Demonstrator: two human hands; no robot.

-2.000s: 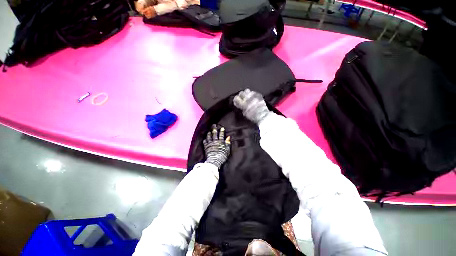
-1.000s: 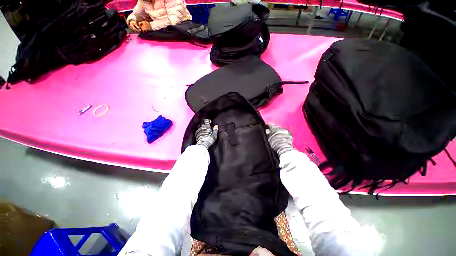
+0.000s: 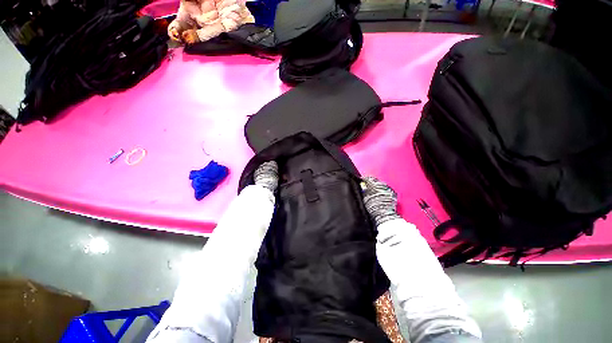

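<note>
An open black backpack (image 3: 315,248) lies from the table's near edge back against my body. Its inside, with a short strap tab on an inner panel, faces up. My left hand (image 3: 266,175), in a striped grey glove, holds the bag's left edge near the top; its fingertips are hidden in the fabric. My right hand (image 3: 379,199), also gloved, grips the right edge at about the same height. Another black backpack (image 3: 315,110) lies flat just beyond the open one.
A large pile of backpacks (image 3: 523,134) stands at right, with a slim metal tool (image 3: 428,212) beside it. Left on the pink table (image 3: 80,174) are a blue cloth (image 3: 209,179), a pale ring (image 3: 135,156) and a small tool (image 3: 116,156). A person (image 3: 211,19) is across the table.
From two seconds ago, my right hand has moved from the bag's top to its right edge, and my left hand to the left edge. The bag's inside shows more openly.
</note>
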